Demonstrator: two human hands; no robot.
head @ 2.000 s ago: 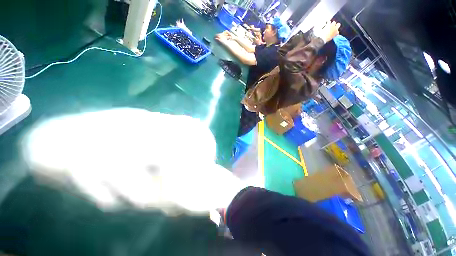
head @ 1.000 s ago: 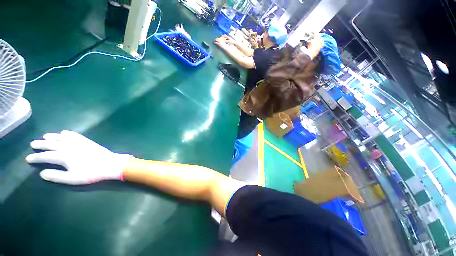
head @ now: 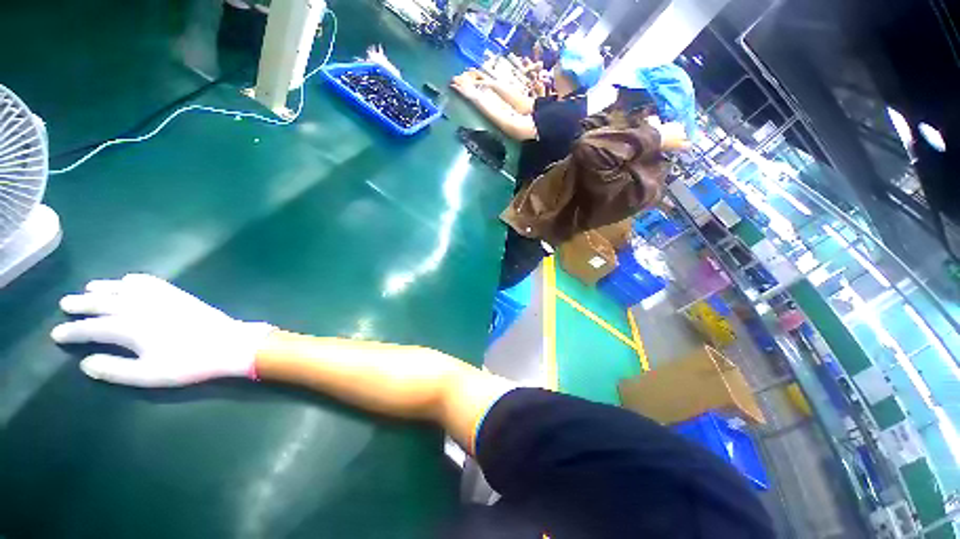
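My right hand (head: 174, 335) wears a white knitted glove with a pink band at the wrist. It lies on the dark green bench top (head: 316, 247), fingers spread and pointing left, holding nothing visible. The bare forearm and a dark sleeve run to the lower right. My left hand is not in view.
A white fan (head: 21, 184) stands at the left edge, its cable running to a pale post (head: 282, 58). A blue tray (head: 405, 128) holds small black parts. Two people in blue caps are across the bench, one with brown cloth (head: 600, 179). Cartons (head: 690, 390) stand at right.
Two seconds ago a bright white blur covered my hand and forearm; now they show clearly. Since one second ago my hand has stayed nearly still. The person with the brown cloth has shifted their head and arms.
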